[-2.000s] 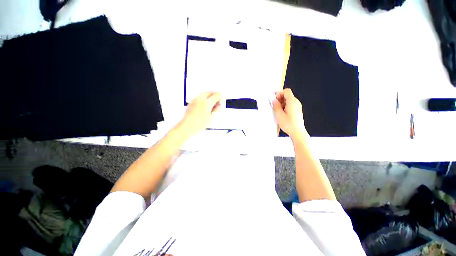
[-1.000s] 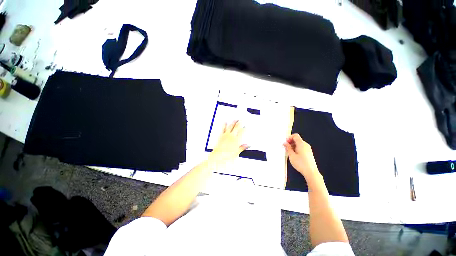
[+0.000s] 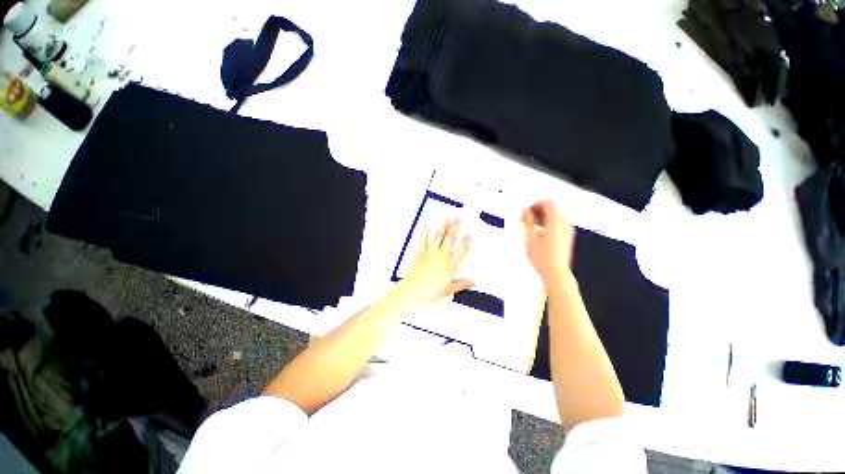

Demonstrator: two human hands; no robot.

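Observation:
The white marking template [image 3: 505, 338] lies on a dark cut panel [image 3: 611, 305]. Dark cloth shows through its slots, and the panel's notched end sticks out on the right. My left hand [image 3: 435, 268] lies flat on the template with fingers spread. My right hand [image 3: 548, 236] is at the template's upper right edge, fingers curled together in a pinch. Whether chalk is between the fingertips cannot be seen. The pile of marked panels [image 3: 213, 199] lies to the left, with faint pale lines on top.
A thick stack of dark panels [image 3: 537, 93] lies behind the template, with a dark bundle [image 3: 713, 162] at its right. A fabric strip [image 3: 239, 69] lies behind the left pile. Small bottles [image 3: 18, 97] stand far left. A black cylinder [image 3: 812, 374] and small pen-like tool [image 3: 752, 405] lie right.
The view has tilted and turned, bringing the back stack into sight. My left hand has flattened onto the template. My right hand has moved up along its right edge.

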